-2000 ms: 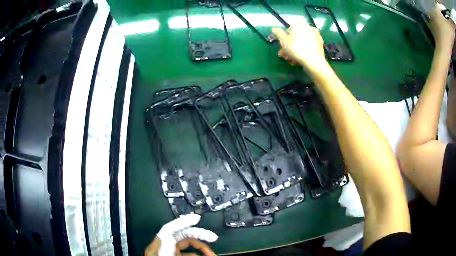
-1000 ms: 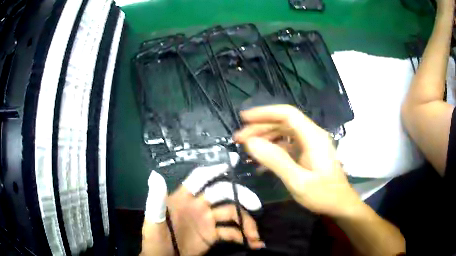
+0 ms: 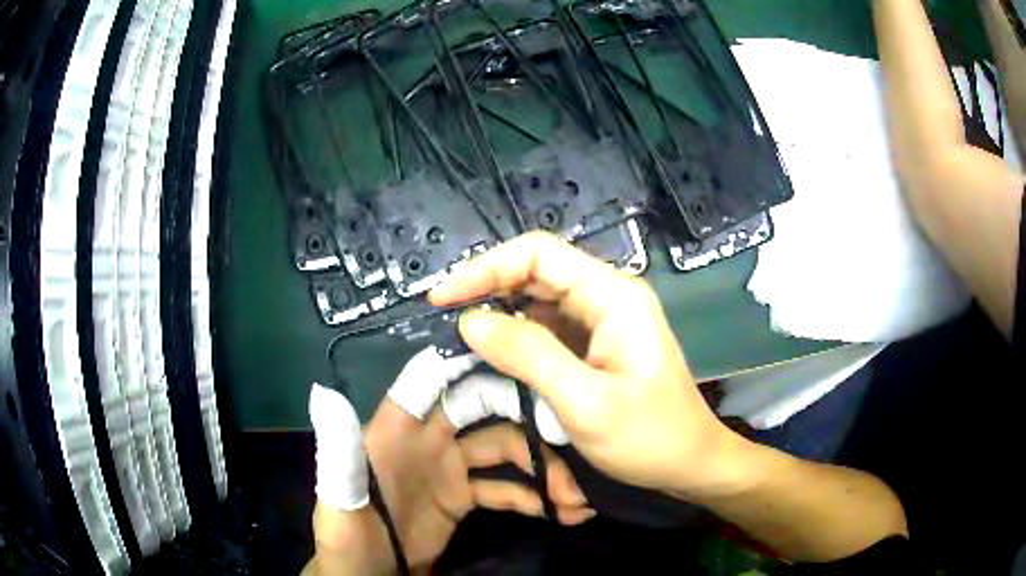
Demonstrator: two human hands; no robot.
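One black phone middle frame [image 3: 388, 329] is held over the near edge of the green surface. My left hand [image 3: 433, 473], with white finger cots on the thumb and two fingers, holds it from below by its side rails. My right hand [image 3: 608, 371] is bare; its thumb and index finger are at the frame's far end bar. Whether a small part is between those fingertips is hidden. A pile of overlapping black frames [image 3: 433, 219] lies just beyond my hands, plates toward me.
Tall stacked black trays with white bands [image 3: 135, 270] stand along the left edge. White sheets [image 3: 816, 203] lie at the right. Another person's arm [image 3: 951, 169] reaches in at the upper right. The green surface [image 3: 264, 383] ends just before my lap.
My right hand has come back from the far frames to the held frame, which my left hand now holds. The view has tilted down, so the pile appears higher.
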